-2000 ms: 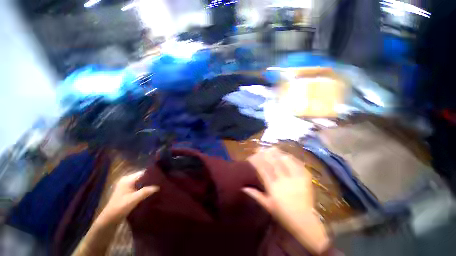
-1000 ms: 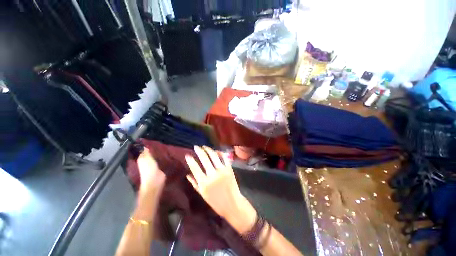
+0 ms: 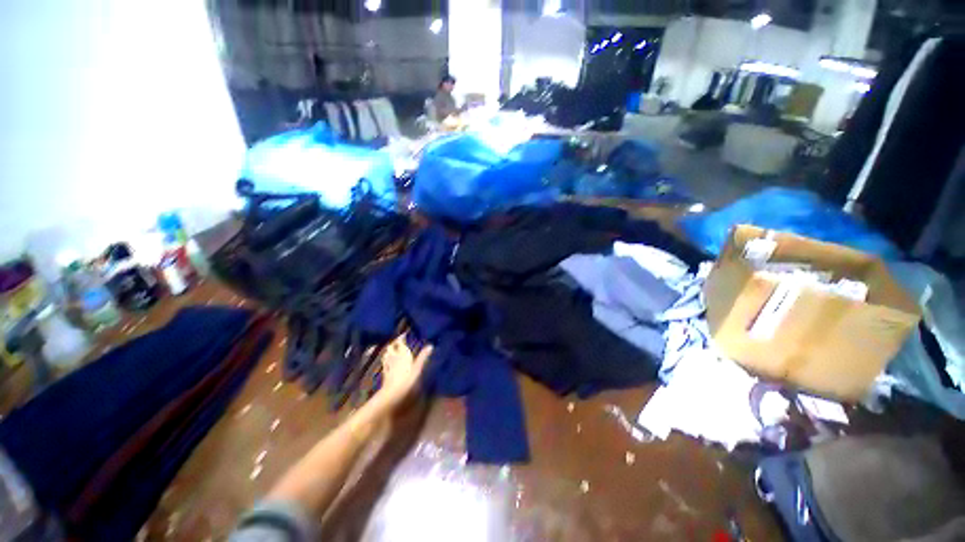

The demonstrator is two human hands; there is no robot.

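My left hand point(image 3: 402, 367) reaches in from the lower left. Its fingertips are at the border between the black hanger heap point(image 3: 302, 249) and a navy garment point(image 3: 444, 307); whether they grip anything cannot be told. The navy garment lies crumpled, with one flat piece hanging toward me over the brown table point(image 3: 593, 476). Black garments point(image 3: 571, 328) lie against its right side. My right hand is out of the picture.
Left: a long navy and maroon folded pile point(image 3: 138, 402), with small bottles point(image 3: 175, 265) by the white wall. Right: an open cardboard box point(image 3: 809, 339), white pieces point(image 3: 709, 402) and a taupe garment point(image 3: 889, 476). Behind: blue bags point(image 3: 476, 175) and a person point(image 3: 444, 101).
The view has swung from the garment rail back to the table. The maroon garment that both hands were on is out of view. My left hand is now at the heap; my right hand has left the picture.
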